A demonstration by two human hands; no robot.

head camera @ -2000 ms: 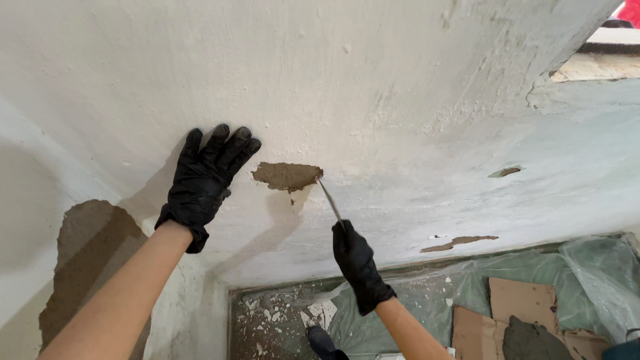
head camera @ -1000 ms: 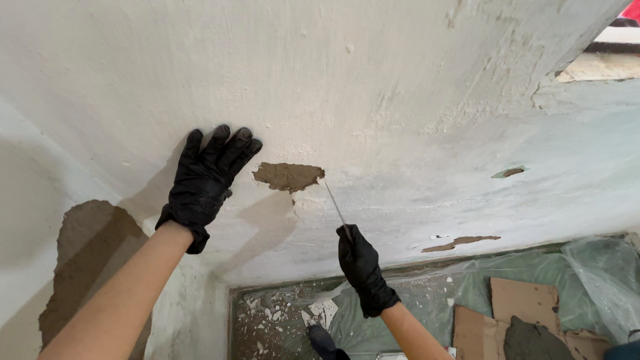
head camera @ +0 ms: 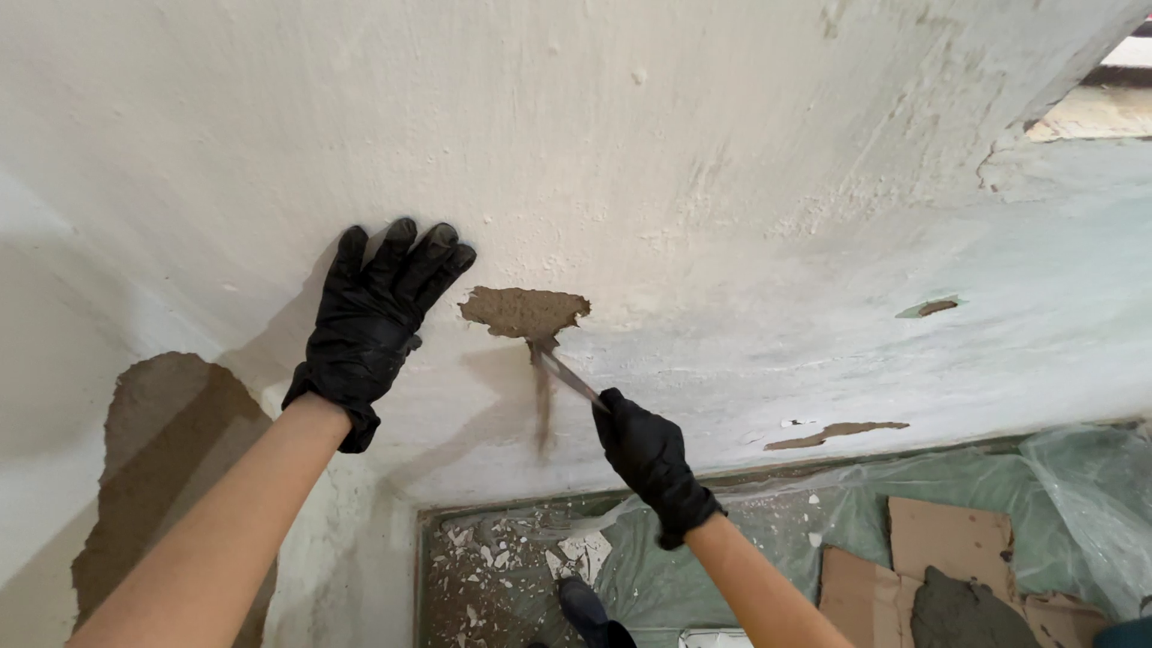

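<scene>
My left hand (head camera: 364,328), in a black glove, lies against the white painted wall (head camera: 630,162) with its fingers spread, left of a patch of bare brown plaster (head camera: 525,311). My right hand (head camera: 646,450), gloved in black too, grips a thin metal scraper or knife (head camera: 571,380); its handle is hidden in the fist. The blade's tip touches the lower edge of the bare patch, where brown crumbs streak down the wall.
A large bare patch (head camera: 171,459) marks the left wall. Smaller ones (head camera: 837,435) show at the lower right. Plastic sheeting (head camera: 684,576), paint flakes (head camera: 585,555), cardboard (head camera: 954,540) with a grey mound (head camera: 967,614), and a shoe (head camera: 583,605) are below. A window opening (head camera: 1102,108) is top right.
The blade has moved from the patch's right end to its lower edge. The bare area now reaches further down, and brown debris streaks beneath it. My left hand has stayed in place.
</scene>
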